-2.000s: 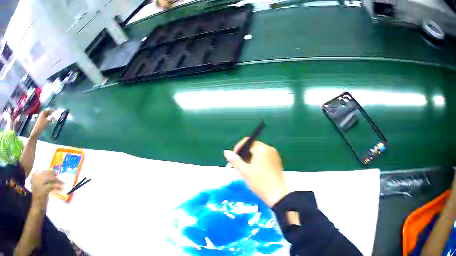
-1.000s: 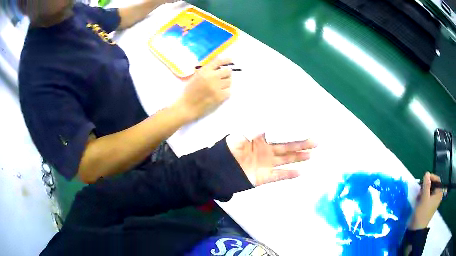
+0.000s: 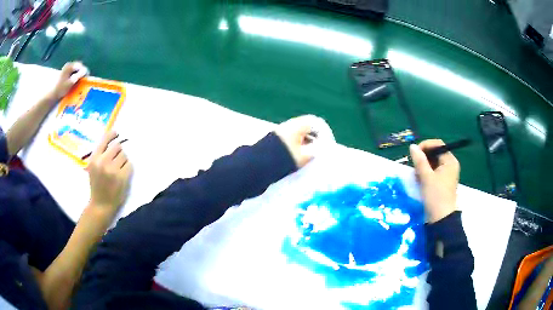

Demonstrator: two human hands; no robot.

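My right hand holds slim black tweezers, their pale tip pointing left, just above the sheet's back edge. A black phone middle frame lies on the green belt just beyond the tip, with small gold and blue details at its near end. My left hand is at the sheet's back edge by the belt, fingers curled; what it may hold is too blurred to tell. A heap of glossy blue film lies on the white work sheet between and below my hands.
A second phone frame lies on the belt at right. At left a neighbour's hands hold an orange tray with blue material. Another orange tray is at the right edge, beside crumpled clear plastic. A dark tray edge shows at the top.
My view has swung back toward the belt. My left hand, spread open over the sheet before, is now curled at the belt's edge. Two frames now show on the belt.
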